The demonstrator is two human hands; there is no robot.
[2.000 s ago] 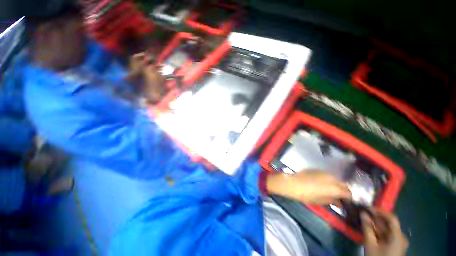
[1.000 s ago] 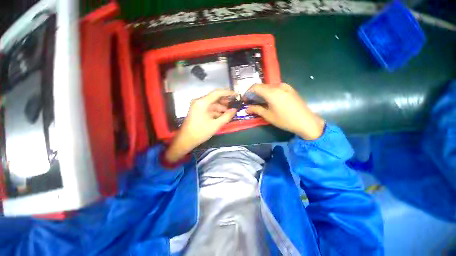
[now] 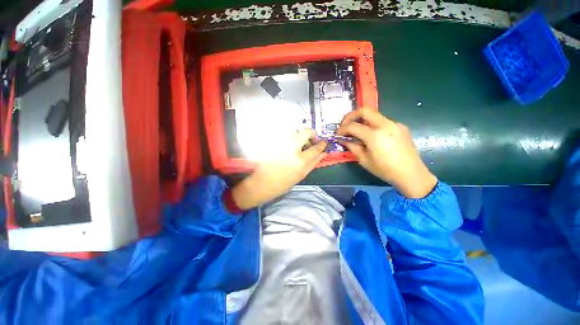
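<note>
The open tablet unit lies in a red-orange frame (image 3: 219, 114) on the green bench. Its silver battery (image 3: 254, 111) glares and bears a small dark pad (image 3: 271, 86). The main board (image 3: 333, 98) with silver shields is at the tablet's right end. My left hand (image 3: 286, 171) rests at the board's lower edge, fingertips on a small dark component (image 3: 331, 146). My right hand (image 3: 385, 149) holds thin tweezers (image 3: 345, 137), their tip at the same component. The fingertips hide part of it.
A blue parts bin (image 3: 526, 58) with small dark-blue contents stands at upper right. At left, a white frame (image 3: 107, 127) holding another tablet (image 3: 48, 120) lies beside stacked red frames (image 3: 143, 120). A paint-chipped rail (image 3: 318, 10) runs behind. Another blue sleeve (image 3: 566, 209) shows at far right.
The view has turned from the left stack and neighbouring person to the tablet, then steadied. Both hands stay at the board's lower part; the right hand's tweezers now show.
</note>
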